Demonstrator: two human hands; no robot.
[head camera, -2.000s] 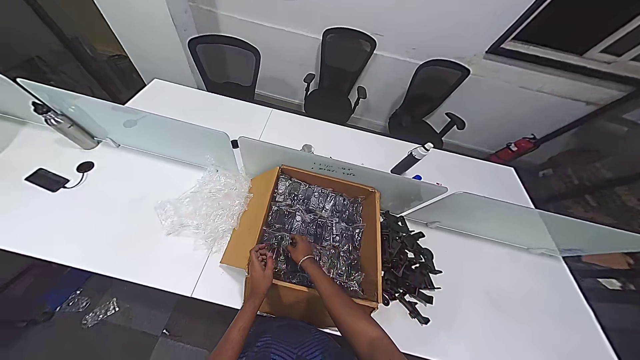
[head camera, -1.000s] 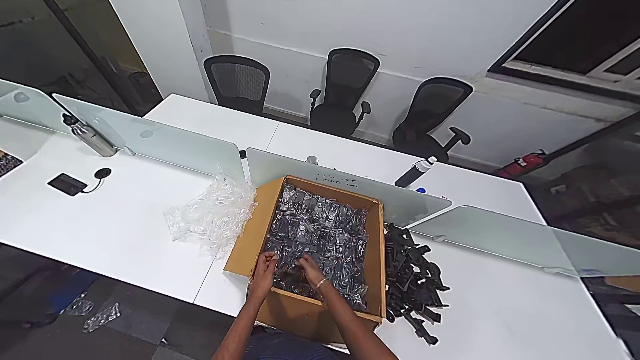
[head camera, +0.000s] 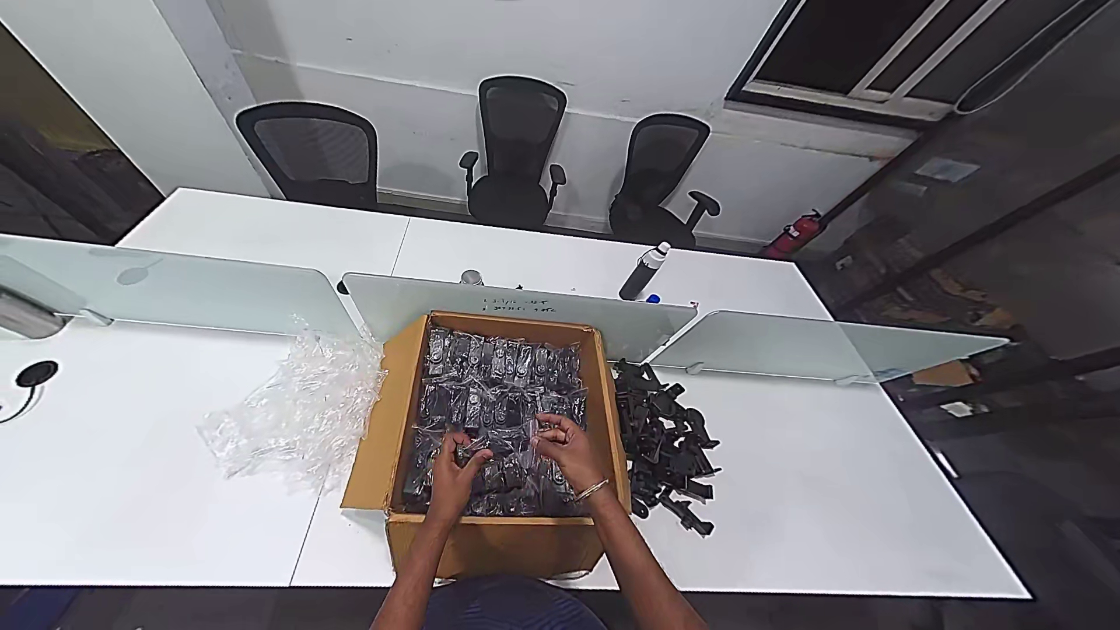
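An open cardboard box (head camera: 490, 547) stands on the white table, filled with rows of black parts in clear plastic bags (head camera: 503, 359). My left hand (head camera: 457, 477) is over the lower middle of the box, thumb and fingers closed on a bagged black part (head camera: 490, 448). My right hand (head camera: 569, 451), with a bangle at the wrist, pinches clear plastic just right of it. Whether both hands hold the same bag cannot be told. A heap of crumpled clear plastic bags (head camera: 306, 411) lies left of the box, and a pile of loose black plastic parts (head camera: 665, 437) lies against its right side.
Frosted glass dividers (head camera: 542, 306) run behind the box, one bearing handwriting. Beyond them stands a dark bottle with a white top (head camera: 645, 271). A metal bottle (head camera: 28, 315) and a round black disc with a cable (head camera: 37, 374) are at the far left. Several black mesh chairs (head camera: 516, 149) line the wall.
My hands have moved up from near the box's front edge to over the bagged parts, where the fingers now pinch plastic.
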